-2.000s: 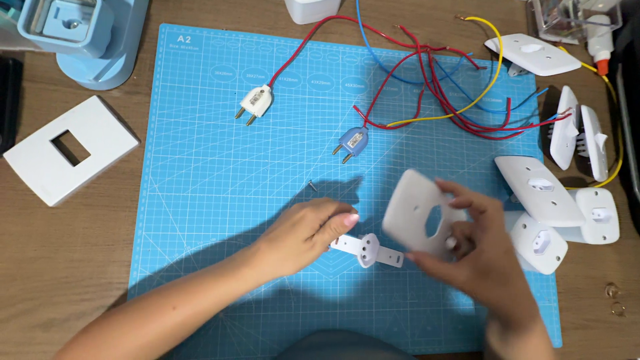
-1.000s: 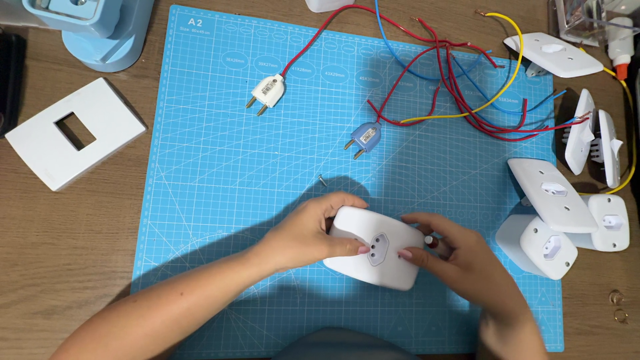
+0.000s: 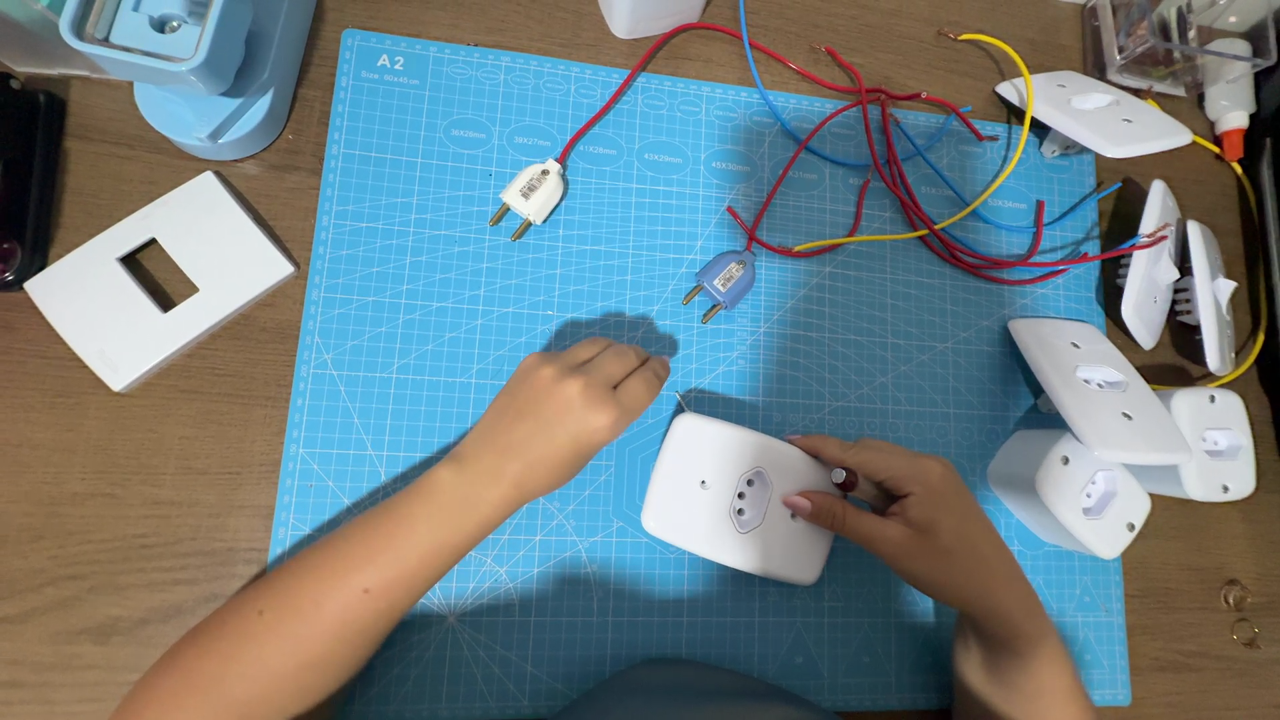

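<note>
A white wall-outlet cover plate (image 3: 680, 520), with the three-hole socket (image 3: 750, 500) showing in its opening, lies on the blue cutting mat (image 3: 450, 350). My right hand (image 3: 890, 510) grips the plate's right end between thumb and fingers; a dark red tool end (image 3: 845, 479) sticks out by that hand, its rest hidden. My left hand (image 3: 590, 400) is up and left of the plate, fingers curled down; whether anything is between them cannot be seen. A small screw (image 3: 682, 401) lies at the plate's upper left corner.
Red, blue and yellow wires (image 3: 880, 95) spread over the upper mat, with a white plug (image 3: 531, 195) and a blue plug (image 3: 725, 280). More white outlets (image 3: 1100, 390) crowd the right edge. A white frame plate (image 3: 215, 230) lies left, below a light blue device (image 3: 230, 90).
The cover plate, held up earlier by my right hand, came down over the socket piece on the mat. My left hand has since let go of the plate and moved up and left.
</note>
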